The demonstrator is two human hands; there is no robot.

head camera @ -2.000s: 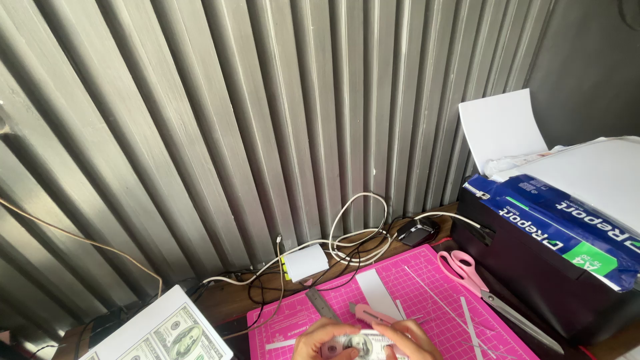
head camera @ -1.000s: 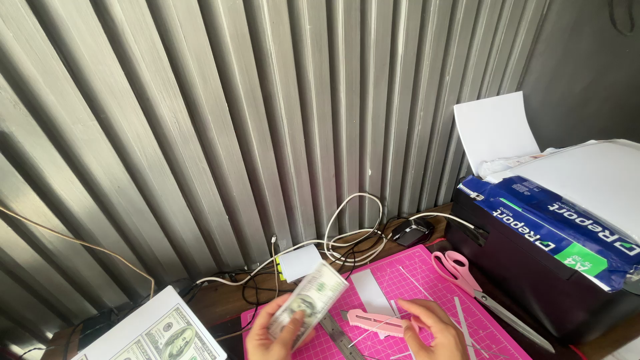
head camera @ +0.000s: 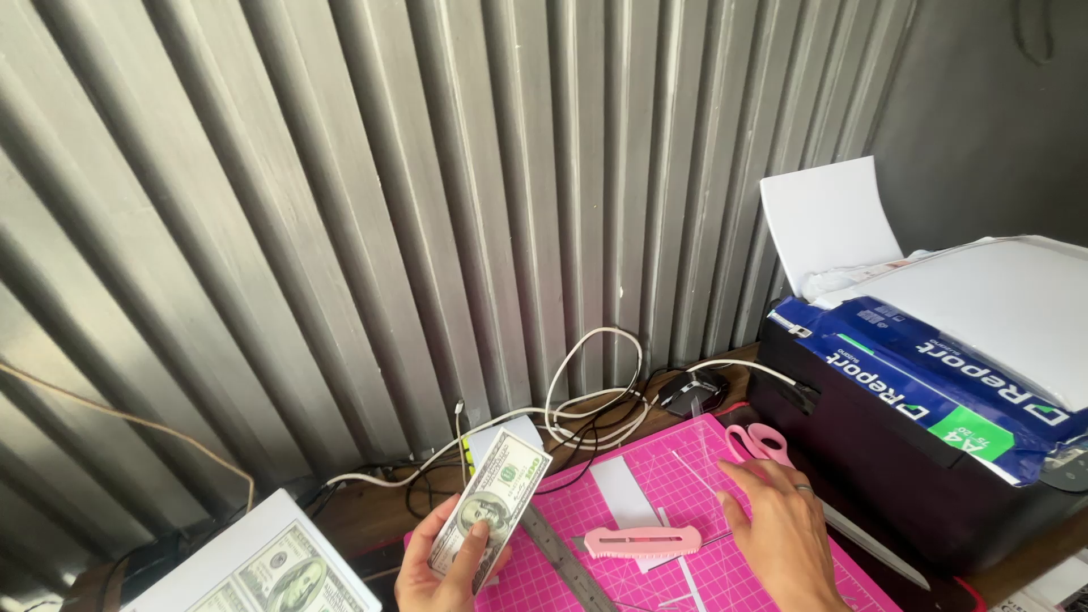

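My left hand point(head camera: 450, 557) holds a small printed paper banknote point(head camera: 493, 510) between thumb and fingers, tilted above the left part of a pink cutting mat point(head camera: 629, 472). My right hand point(head camera: 778, 531) hovers over the mat's right side, fingers spread and holding nothing. Between the hands lies a pink utility knife point(head camera: 642, 541) with its blade end to the left. It rests over a white paper strip point(head camera: 625, 493). Just left of the knife, a metal ruler point(head camera: 565, 565) lies slanted. Pink-handled scissors point(head camera: 875, 544) lie at the mat's right edge, partly behind my right hand.
Printed banknote sheets point(head camera: 289, 565) are stacked at lower left. White and black cables point(head camera: 595, 416) and a black computer mouse point(head camera: 693, 391) lie behind the mat. A black printer point(head camera: 867, 459) bearing a blue paper pack point(head camera: 935, 382) stands right. Corrugated metal point(head camera: 510, 212) rises behind.
Two seconds ago both hands were together at the banknote near the bottom edge. Now they are apart, the left holding the note. The knife, earlier near my hands, lies on the mat.
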